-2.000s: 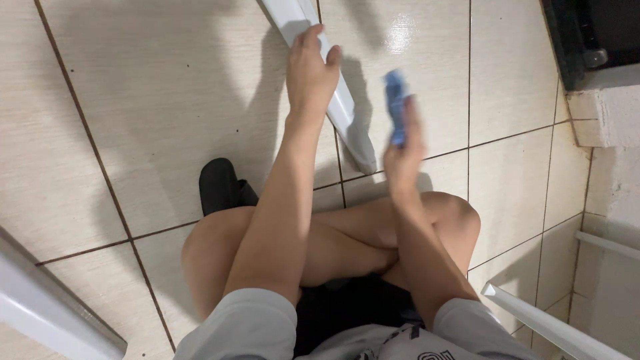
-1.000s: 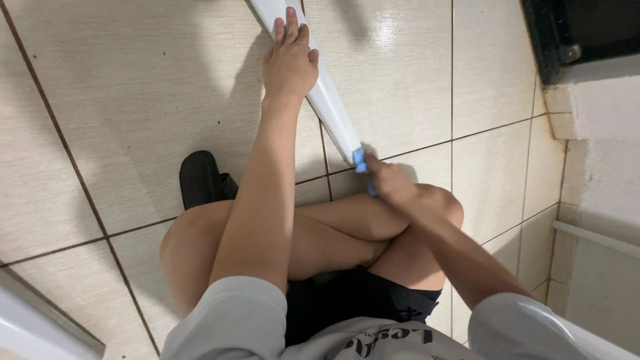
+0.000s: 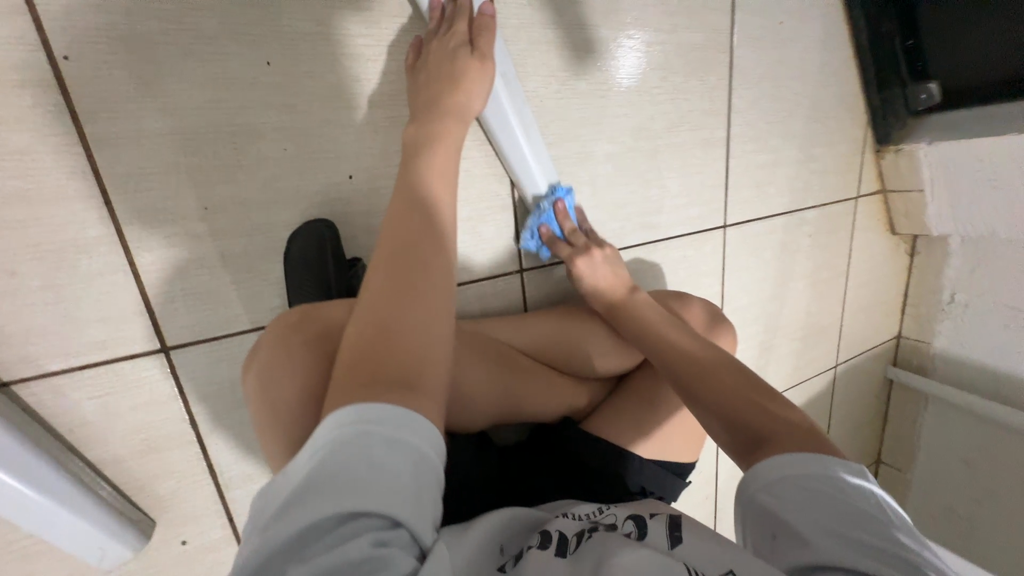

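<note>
A long white bar (image 3: 516,132), perhaps plastic or painted metal, lies slantwise over the tiled floor and runs out of view at the top. My left hand (image 3: 452,68) rests on its upper part with the fingers along it; whether they grip it is unclear. A crumpled light blue cloth (image 3: 549,222) covers the bar's near end. My right hand (image 3: 596,268) holds this cloth against that end, fingers spread over it. The tip of the bar is hidden under the cloth.
Another white bar or panel (image 3: 60,480) lies at the lower left. A black slide sandal (image 3: 314,260) is beside my crossed legs. On the right are a wall (image 3: 972,296), a white pipe or rail (image 3: 952,396) near its base, and a dark object (image 3: 960,56) at the top corner.
My right hand was raised off the bar with the blue cloth two seconds ago; now the cloth is on the bar's near end. My left hand has stayed on the bar.
</note>
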